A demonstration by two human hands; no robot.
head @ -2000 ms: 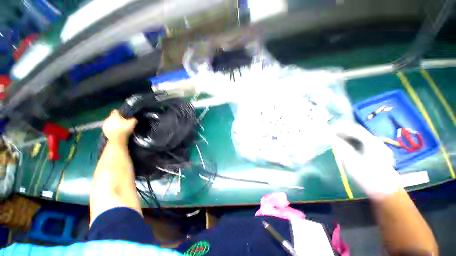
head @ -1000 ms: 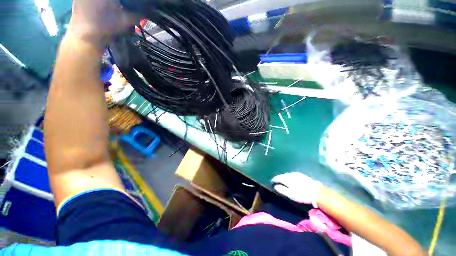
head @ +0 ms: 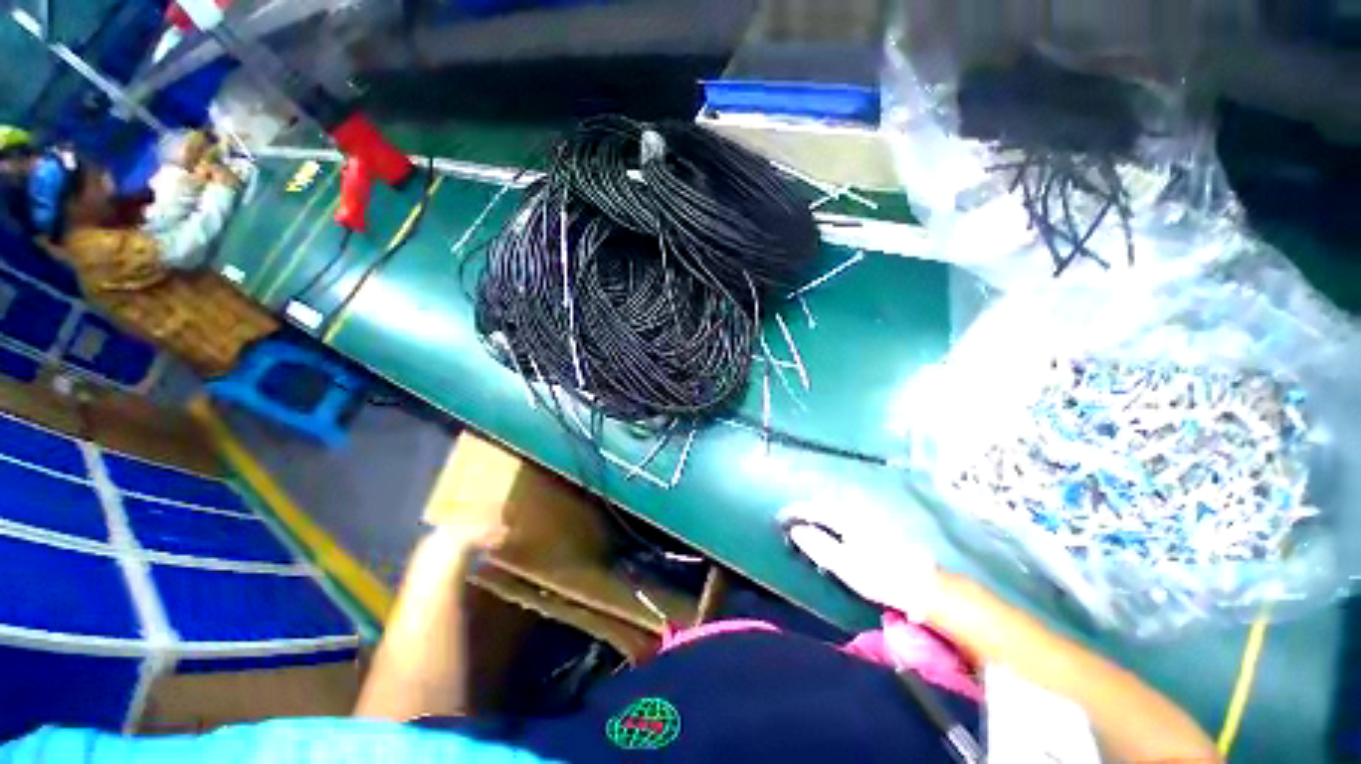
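Black cable coils [head: 620, 299] lie in an overlapping pile on the green bench, with thin silver-white ends sticking out around them. My left hand [head: 466, 540] is bare, small and blurred, low at the flap of an open cardboard carton [head: 560, 579] below the bench edge; its fingers are not clear. Black cable shows inside the carton. My right hand [head: 863, 555], in a white glove, is at the bench's near edge, right of the coils. A dark shape shows at its fingertips; whether it is held is unclear.
A clear bag of small white and blue pieces [head: 1142, 478] lies at right, with a bag of short black pieces [head: 1060, 187] behind. A red pistol-shaped tool [head: 358, 167], a blue stool [head: 291, 385] and a seated person [head: 157, 269] are at left.
My left hand has let go of the raised coils and moved down to the carton. The coils now rest on the bench. My right hand stays near the bench edge.
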